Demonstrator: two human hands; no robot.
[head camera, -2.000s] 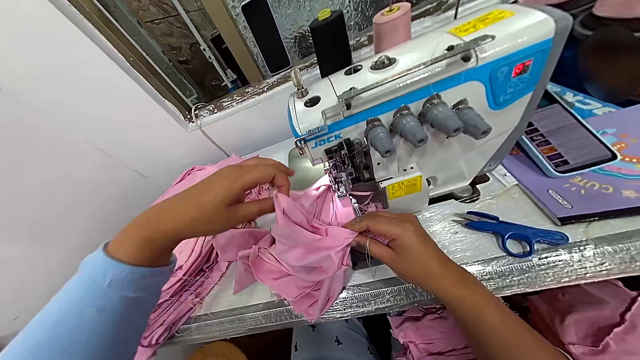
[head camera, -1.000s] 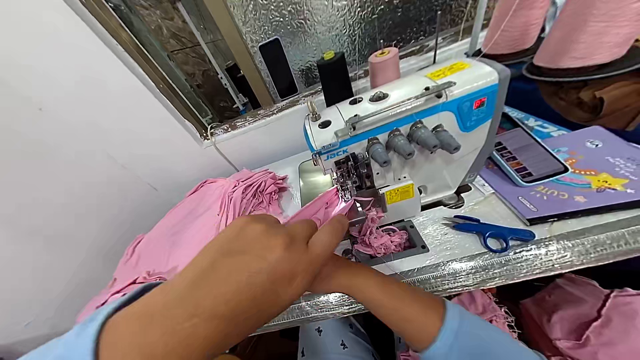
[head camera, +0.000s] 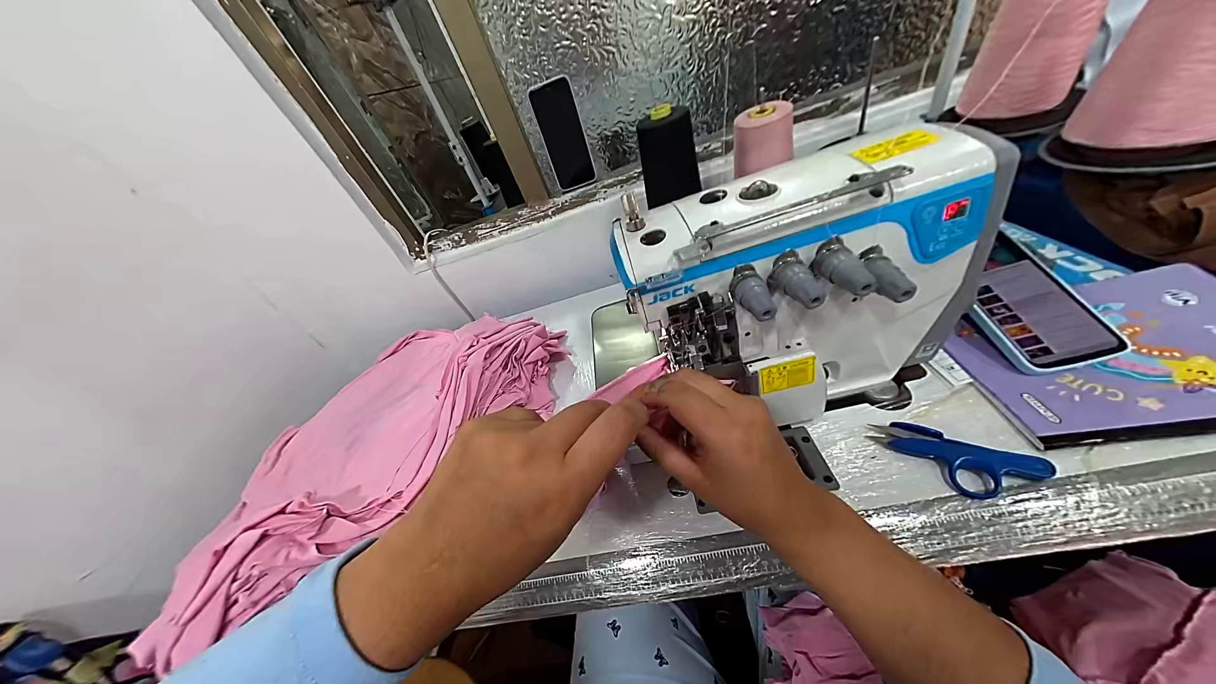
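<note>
A white and blue Jack overlock sewing machine (head camera: 817, 275) stands on the table. Both my hands meet just in front of its presser foot and needle area (head camera: 698, 332). Pinched in my left hand (head camera: 513, 484) is a piece of pink fabric (head camera: 629, 380) that runs up to the foot. My right hand (head camera: 731, 446) has its fingertips on the same fabric, touching my left fingers; most of the piece is hidden under the hands. Left of the machine lies a heap of pink fabric pieces (head camera: 380, 437).
Blue thread snips (head camera: 978, 461) lie right of the machine's base, near a smartphone (head camera: 1045, 313) on a purple notebook (head camera: 1159, 380). Black (head camera: 668, 157) and pink thread cones (head camera: 763, 141) stand behind. More pink fabric (head camera: 1111, 608) hangs below the table edge.
The crossed hands of a second ago are now side by side at the foot. The bunched pink fabric seen beside the foot then is not visible now.
</note>
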